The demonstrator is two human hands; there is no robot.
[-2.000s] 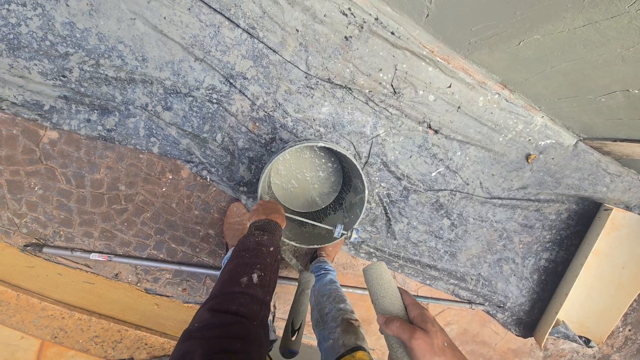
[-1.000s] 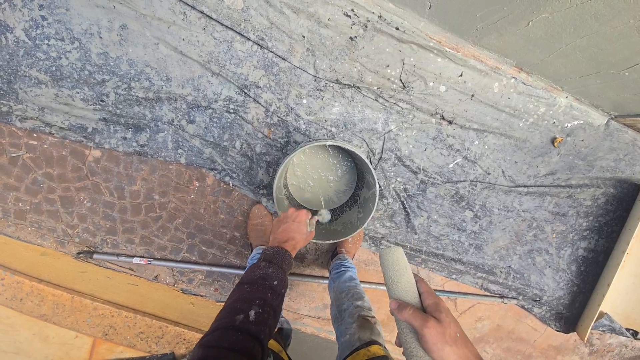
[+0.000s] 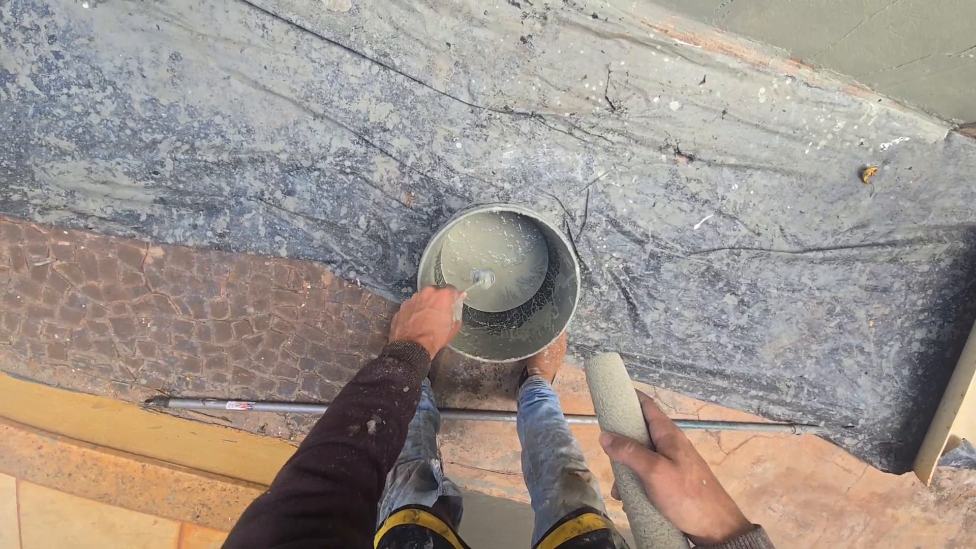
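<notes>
A round bucket (image 3: pixel 563 305) stands between my feet, with thin grey-green paint (image 3: pixel 507 255) inside and splatter on its wall. At the bucket's left rim, my left hand (image 3: pixel 427 316) is closed on a thin rod (image 3: pixel 471 287) whose pale, knobbed end is over the paint. The rod looks like part of a paint roller frame; most of it is hidden by the hand. To the lower right of the bucket, my right hand (image 3: pixel 675 473) grips a paint roller cover (image 3: pixel 619 408) coated in the same grey-green, tilted with its upper end toward the bucket.
A paint-spattered plastic sheet (image 3: pixel 305 175) covers the ground beyond the bucket. Behind my feet, a metal extension pole (image 3: pixel 290 407) lies across the stone paving (image 3: pixel 191 305). A board (image 3: pixel 949 412) is at the right edge, a grey-green painted surface (image 3: pixel 862 38) at the upper right.
Two seconds ago the rod spanned the bucket's front with a fitting at its right; its knobbed end is now over the paint. My right hand still holds the roller cover.
</notes>
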